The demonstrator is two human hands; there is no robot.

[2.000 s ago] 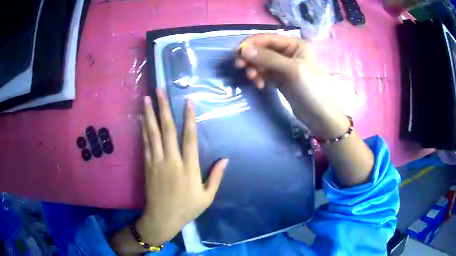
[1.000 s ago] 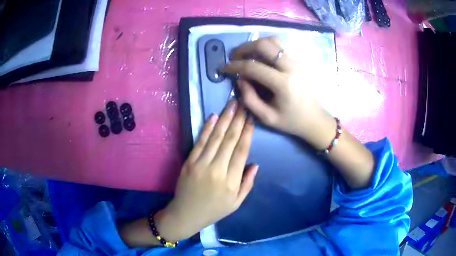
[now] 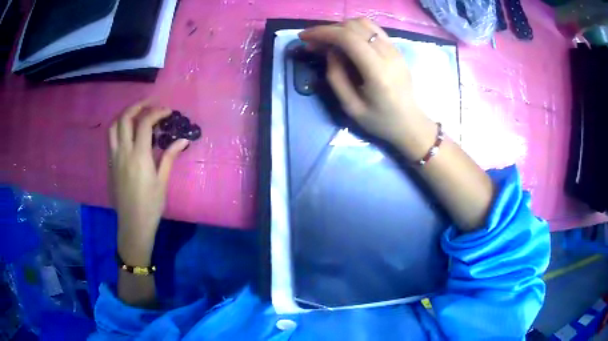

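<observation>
A grey tablet back cover [image 3: 360,220] under clear film lies on a white sheet with a dark tray edge. Its pill-shaped camera bump [image 3: 307,78] is at the top left corner. My right hand [image 3: 367,76] is over that corner, fingertips at the bump's upper end; whether it holds anything is hidden. My left hand [image 3: 141,143] is at the cluster of glossy black lens discs [image 3: 179,126] on the pink mat, thumb and fingers around its left side. Whether it grips a disc cannot be told.
A stack of covers with white sheets [image 3: 162,40] lies at the upper left. A crumpled clear bag [image 3: 460,18] and a dark strip with round pockets [image 3: 517,20] are at the top right. A dark stack [image 3: 590,126] stands at the right edge.
My left hand has left the cover and moved left to the discs. My right hand has moved up to the bump's upper end. The film, earlier creased over the bump, is folded back below it.
</observation>
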